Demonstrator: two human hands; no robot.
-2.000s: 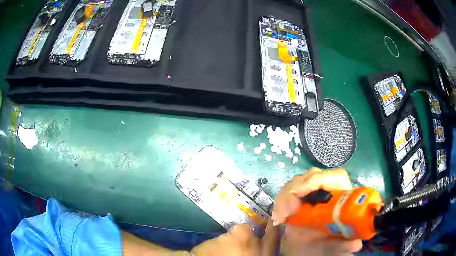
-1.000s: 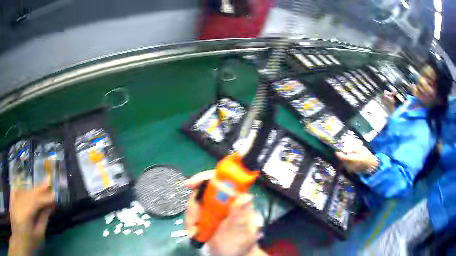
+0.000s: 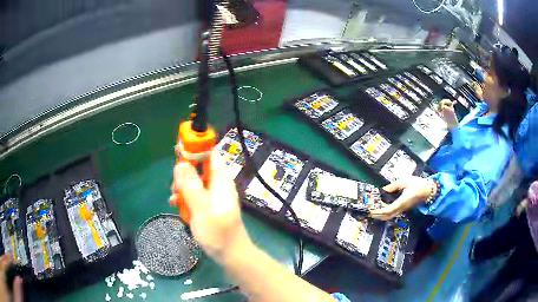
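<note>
My right hand is closed around the orange electric screwdriver, which hangs upright from a black cord and spring; its tip is hidden by the hand. My left hand is cut off at the left edge, and whether it holds anything is unclear. It is beside the black phone tray with several phone assemblies. The round screw dish lies below the screwdriver, with loose white pads beside it. Tweezers lie near the bottom edge.
Another worker in a blue smock at the right holds a phone assembly above a second tray. More trays stand further along the green bench. A metal rail runs behind. The black cord loops over the second tray.
The view has turned from the near bench towards the right. My right hand has lifted the screwdriver upright. My left hand has left the phone on the bench. The other worker now holds a phone up.
</note>
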